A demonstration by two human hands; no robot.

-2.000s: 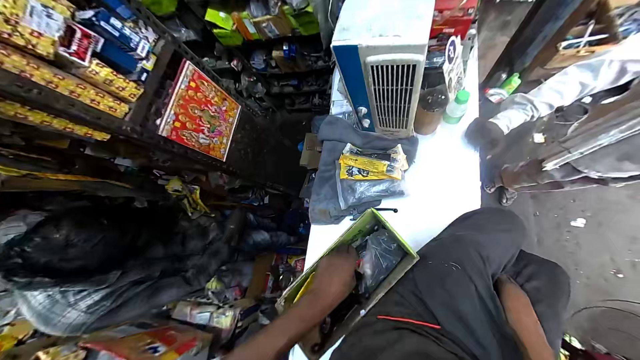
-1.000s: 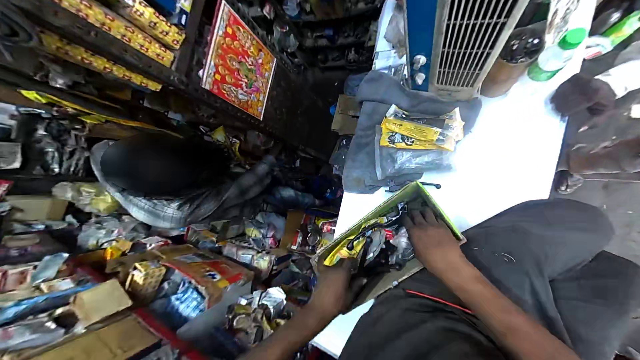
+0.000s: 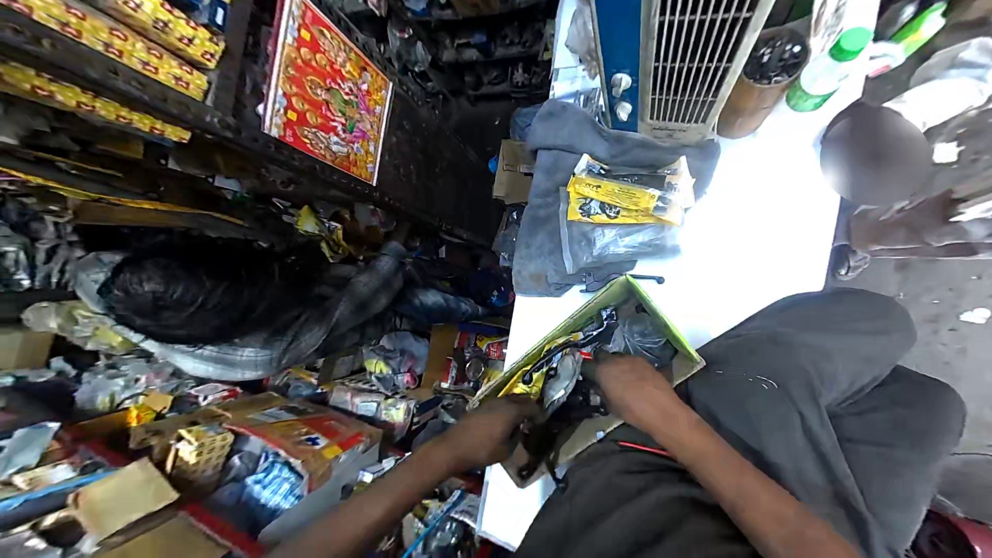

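An open cardboard box with a green rim (image 3: pixel 665 310) stands on the white counter beside my lap. Inside lie black levers or similar parts (image 3: pixel 554 353), clear plastic bags (image 3: pixel 642 339) and yellow packaging. My left hand (image 3: pixel 500 426) reaches into the near left part, its fingers hidden among dark parts. My right hand (image 3: pixel 624 384) is in the box's right side, fingers down among the contents; what it touches is hidden. Beyond the box, yellow-labelled plastic packets (image 3: pixel 620 198) rest on a grey cloth (image 3: pixel 542 209). A thin black part (image 3: pixel 647 278) lies by the far corner.
A blue and white cooler with a grille (image 3: pixel 697 62) stands beyond the cloth, beside a brown container (image 3: pixel 756 89) and a green-capped bottle (image 3: pixel 833 66). Another person (image 3: pixel 225 310) bends among crowded goods at left. Someone else is at the right. Opened cartons (image 3: pixel 302 438) fill the lower left.
Two seconds ago only one hand was in the box; both are in it now. Since one second ago, my right hand has moved from the box's far side toward its middle. The view has shifted closer.
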